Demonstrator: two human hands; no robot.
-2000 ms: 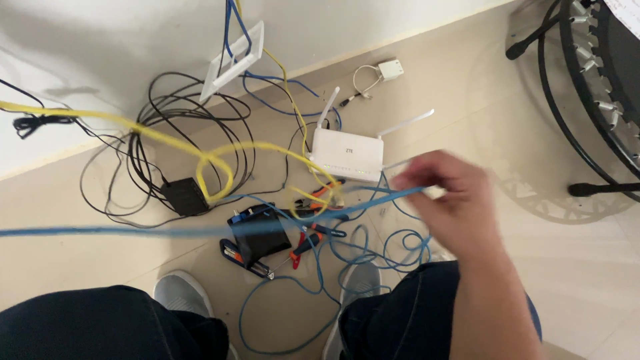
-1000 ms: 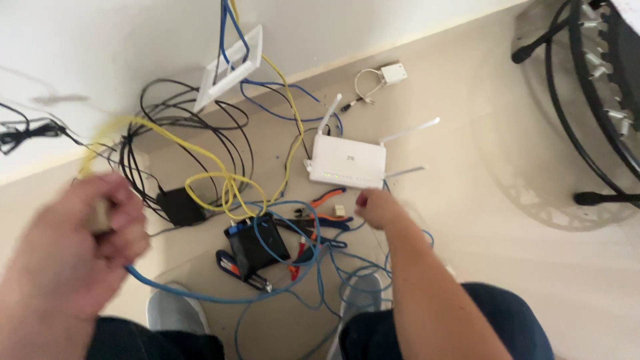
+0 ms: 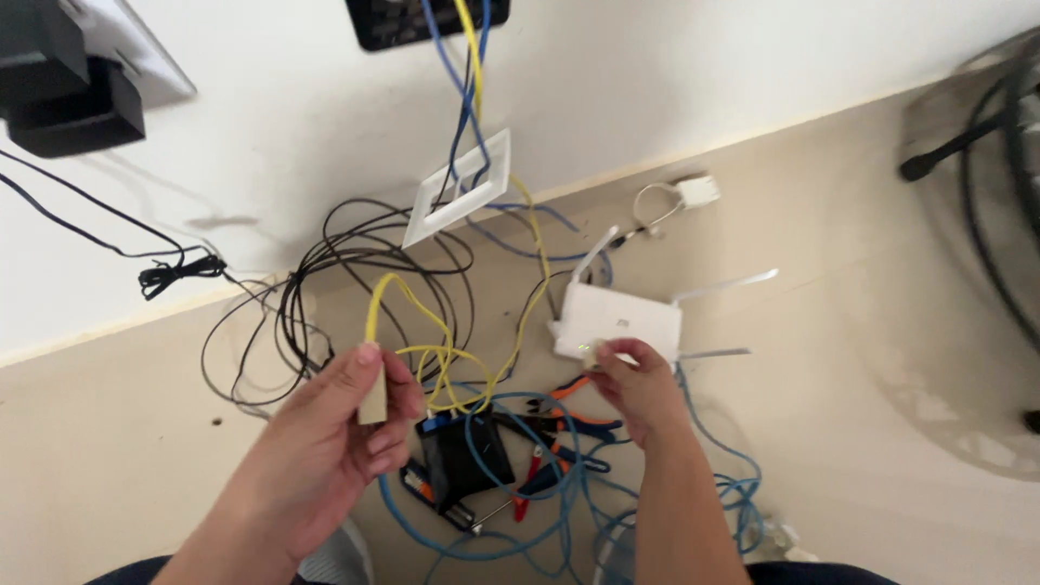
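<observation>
My left hand holds a small cream-coloured block upright between thumb and fingers. A yellow network cable runs up from its top, and a blue cable comes out below the same hand. My right hand pinches a small pale piece, blurred, over the front edge of a white router with antennas and green lights. Between the hands, on the floor, lies a black box with cables plugged into its top edge. Pliers with orange and blue handles lie beside it.
Coiled black cables lie by the wall at left. A white wall-plate frame hangs around blue cables. A small white box with a short lead is behind the router. Loose blue cable lies at right, and black metal legs stand far right.
Two seconds ago the right hand held the blue cable; now it holds a small pale piece over the router. The left hand, at far left one second ago, is nearer the middle. The view has shifted upward.
</observation>
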